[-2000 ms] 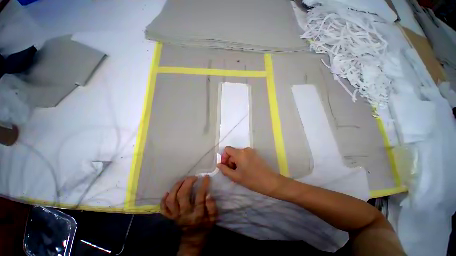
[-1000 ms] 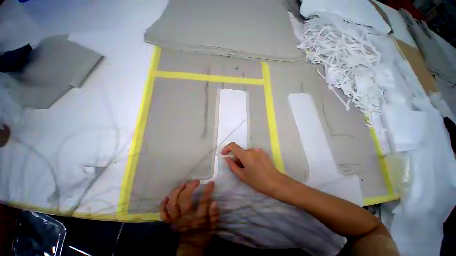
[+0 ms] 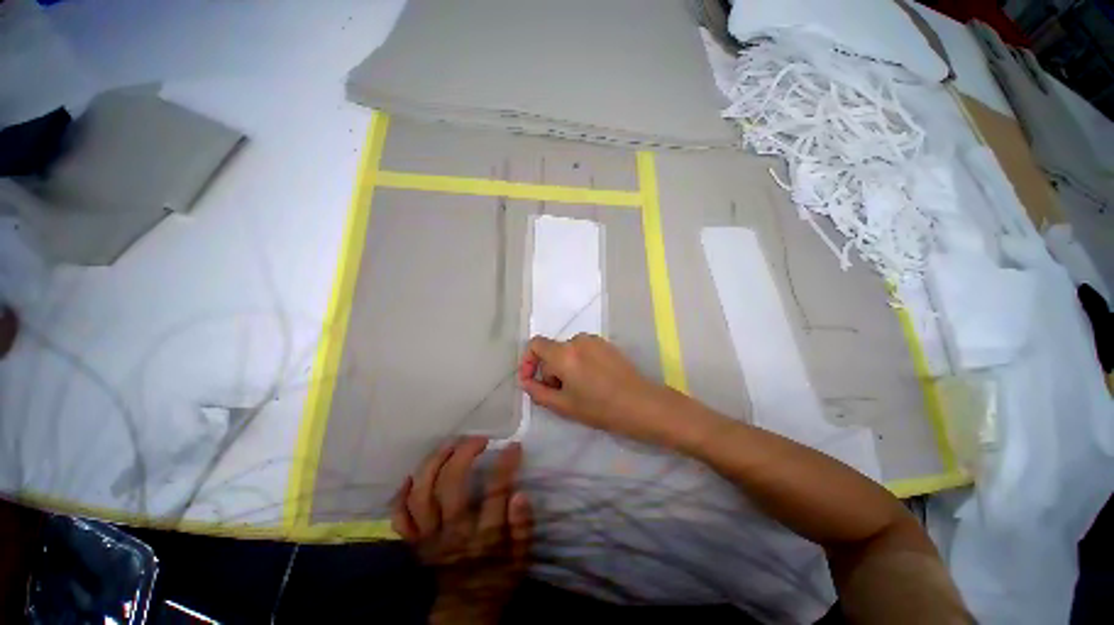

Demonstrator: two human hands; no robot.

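The white cut panel (image 3: 568, 278) lies on the grey layout board (image 3: 415, 317), one strap end upright left of centre. The second strap end (image 3: 745, 293) points up on the right. A thin narrow strip (image 3: 525, 421) follows the left strap's left edge and the curve at its base. My right hand (image 3: 593, 388) pinches at that edge, thumb and forefinger together on the strip, hiding its upper part. My left hand (image 3: 470, 507) rests on the panel's lower left, fingers apart, fingertips by the strip's lower end. Dark blurred lines cross the panel's lower part.
Yellow tape (image 3: 330, 342) frames the board. Grey stacked panels (image 3: 550, 67) lie beyond. A tangled strip pile (image 3: 843, 134) is upper right, a white panel stack (image 3: 1032, 464) drapes at right, a translucent bottle-like item (image 3: 971, 409) beside it. Grey pieces (image 3: 128, 171) and black cloth (image 3: 33, 140) are left.
My right hand has moved slightly up and left along the left strap's edge, its thumb and forefinger now closer together. My left hand stays. The view has shifted slightly.
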